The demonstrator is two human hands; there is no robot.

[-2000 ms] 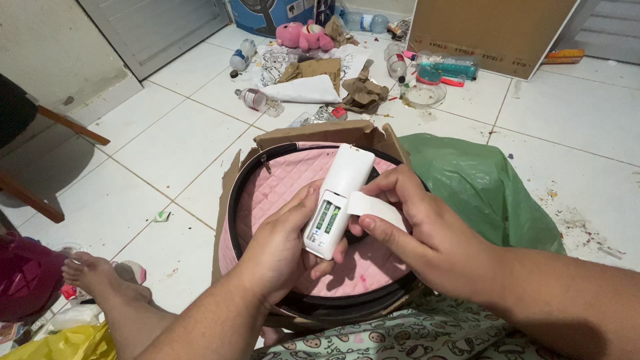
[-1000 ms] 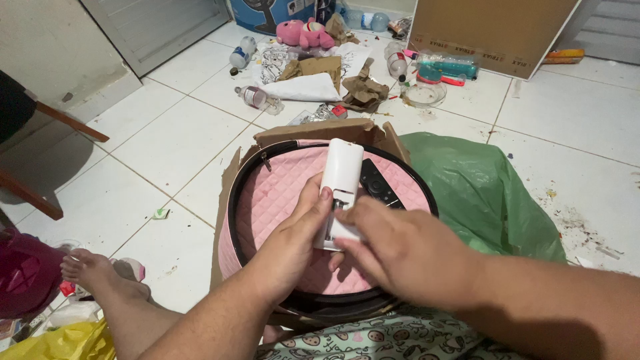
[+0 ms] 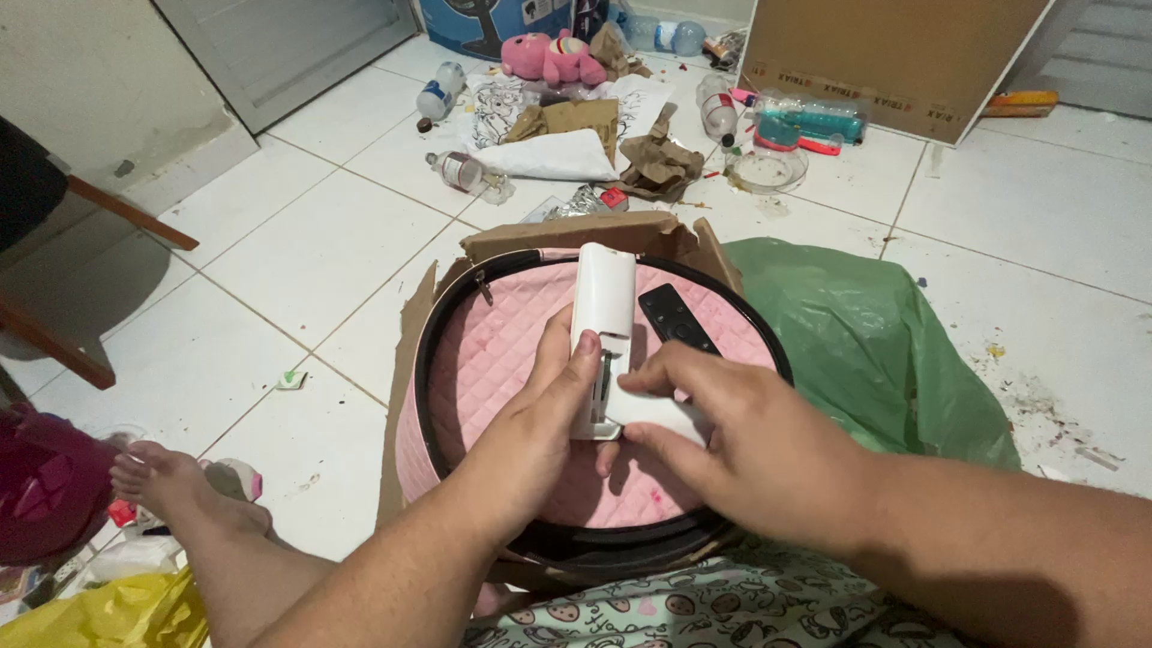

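Observation:
My left hand [image 3: 531, 423] grips a white remote control [image 3: 605, 292], upright with its back and uncovered battery compartment facing me. Between the thumb and fingers of my right hand [image 3: 729, 423] is a white battery cover [image 3: 661, 414], its edge at the lower right side of the compartment. Part of the compartment is hidden by my left thumb. Below my hands is a round pink quilted case [image 3: 504, 360] with a black rim and a zipper pull. On it, beyond my right fingers, lies a black remote control [image 3: 677, 317].
Torn cardboard [image 3: 576, 232] surrounds the case, with a green plastic bag [image 3: 864, 333] to its right. Plastic bottles [image 3: 718, 108], crumpled brown paper [image 3: 661, 162] and a pink plush toy [image 3: 551, 58] lie farther off. A yellow bag [image 3: 126, 612] and a bare foot [image 3: 180, 495] are at left.
Two seconds ago the white remote was tilted and batteries showed in it; now it stands more upright. The black remote, hidden then, is in view beyond my right hand.

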